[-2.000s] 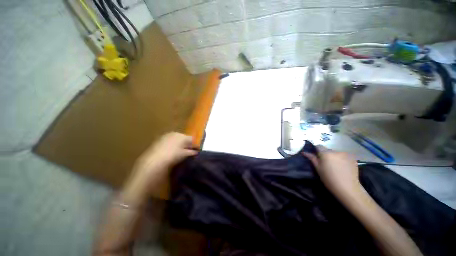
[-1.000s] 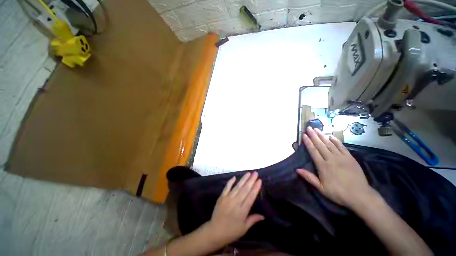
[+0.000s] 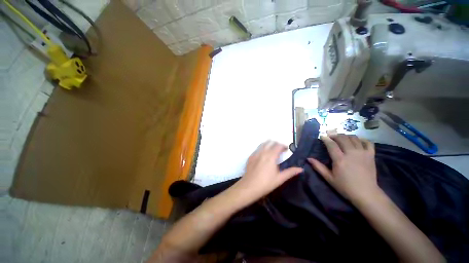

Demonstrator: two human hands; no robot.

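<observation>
The dark, slightly shiny garment [image 3: 288, 215] lies over the table's front edge and my lap. Its waistband end [image 3: 309, 132] points up onto the machine bed, just left of the lit presser foot area [image 3: 323, 117]. My left hand [image 3: 267, 167] is at the left side of the band, thumb on the cloth and fingers curved. My right hand [image 3: 348, 163] rests on the cloth right of the band, thumb and fingers apart with a fold between them. Whether either hand grips the cloth firmly is hard to tell.
The off-white sewing machine [image 3: 421, 56] stands at the right. Blue-handled snips [image 3: 419, 138] lie on its bed. An orange-brown edge [image 3: 187, 128] and a brown cardboard sheet [image 3: 103, 123] are left of the white tabletop [image 3: 252, 92]. A yellow plug [image 3: 68, 72] hangs at the upper left.
My left hand has moved from flat on the cloth up and right to the band. The waistband end now stands up beside the foot. My right hand has bent its fingers. The view has shifted slightly.
</observation>
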